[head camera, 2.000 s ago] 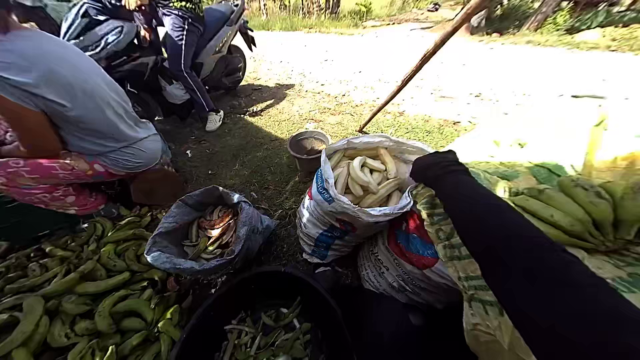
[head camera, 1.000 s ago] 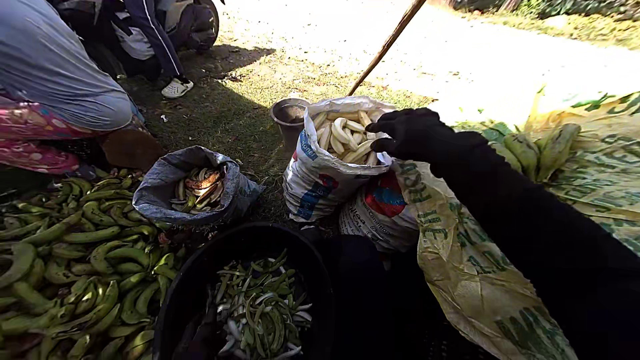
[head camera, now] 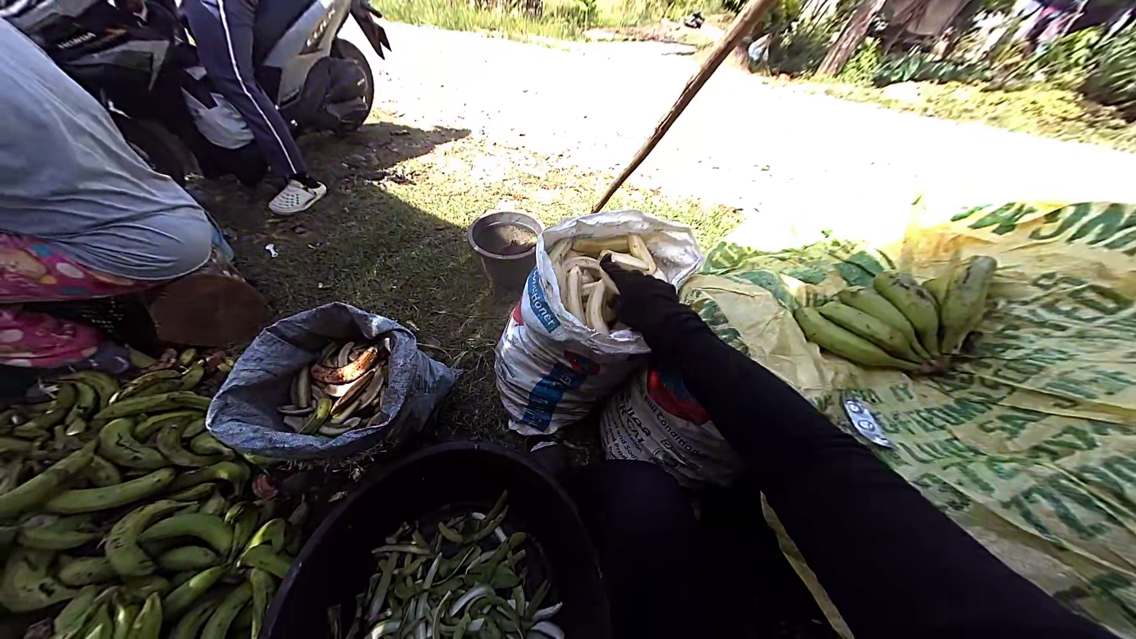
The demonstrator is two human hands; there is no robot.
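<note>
My right hand (head camera: 632, 297), in a dark glove or sleeve, reaches into the mouth of a white woven sack (head camera: 555, 355) and touches the peeled bananas or plantains (head camera: 587, 282) inside. Its fingers are partly hidden, so a grip cannot be made out. My left hand is out of view. A second printed sack (head camera: 666, 430) stands against the first, partly under my arm. Nearer my body is a black tub (head camera: 306, 555) with green peels (head camera: 461, 577). Left of the sacks, a grey woven sack (head camera: 257, 390) holds peels and some browned pieces.
Green plantains (head camera: 133, 497) lie heaped at left beside a seated person (head camera: 98, 177). A grey bucket (head camera: 506, 253) stands behind the sacks, near a slanting wooden pole (head camera: 679, 102). A green bunch (head camera: 896, 319) and a small packet (head camera: 867, 422) lie on yellow printed sheeting (head camera: 1021, 426). Another person's leg is by a motorcycle (head camera: 333, 89).
My right hand has moved from over the right edge of the white sack to the fruit inside its mouth. The view has shifted.
</note>
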